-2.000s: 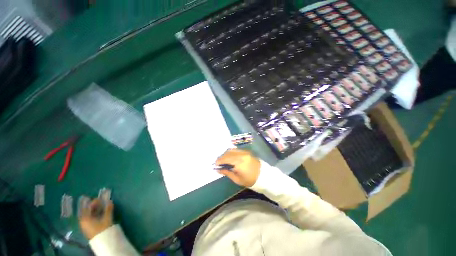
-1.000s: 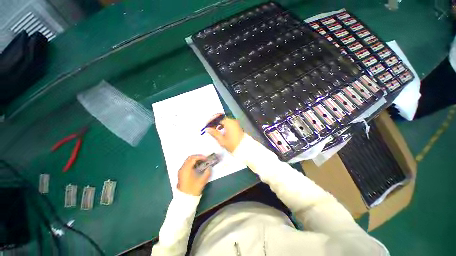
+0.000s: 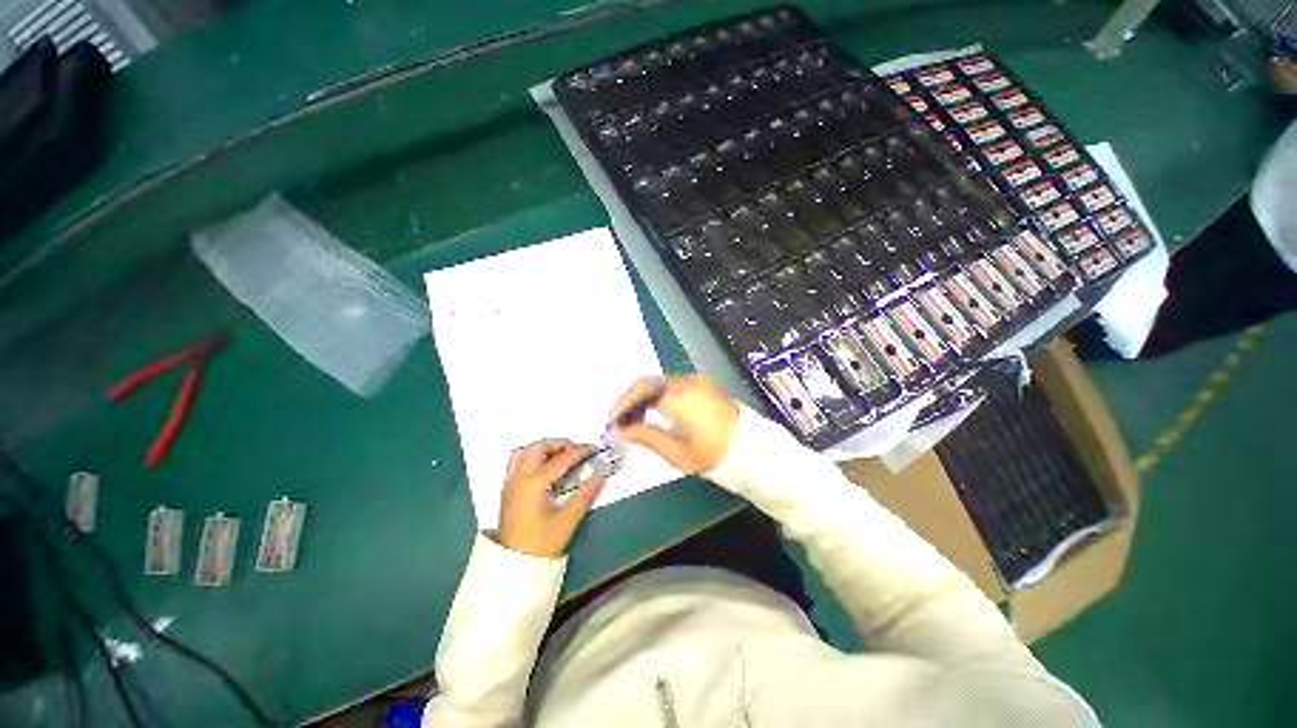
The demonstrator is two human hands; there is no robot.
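Observation:
My left hand (image 3: 541, 498) holds a small grey electronic module (image 3: 585, 469) over the lower part of the white paper sheet (image 3: 534, 334). My right hand (image 3: 683, 423) holds a dark pen-like tool (image 3: 639, 410) by the fingers, its pale end close to the module. Whether the tool touches the module cannot be told. Several loose modules (image 3: 282, 535) lie on the green mat at the left. The black blister tray (image 3: 797, 185) lies to the right of the paper, with pale and red modules in a row along its near edge.
A second filled tray (image 3: 1060, 213) lies beyond the first. An open carton (image 3: 1102, 576) with black trays stands at the bench's right side. Red-handled pliers (image 3: 174, 413), a translucent bag (image 3: 313, 292) and black cables (image 3: 135, 583) lie at the left. Part of a person (image 3: 1277, 199) shows at the right edge.
My left hand went from the loose modules to the paper and now holds a module. My right hand moved up over the paper, then back down and right, with the tool by the module.

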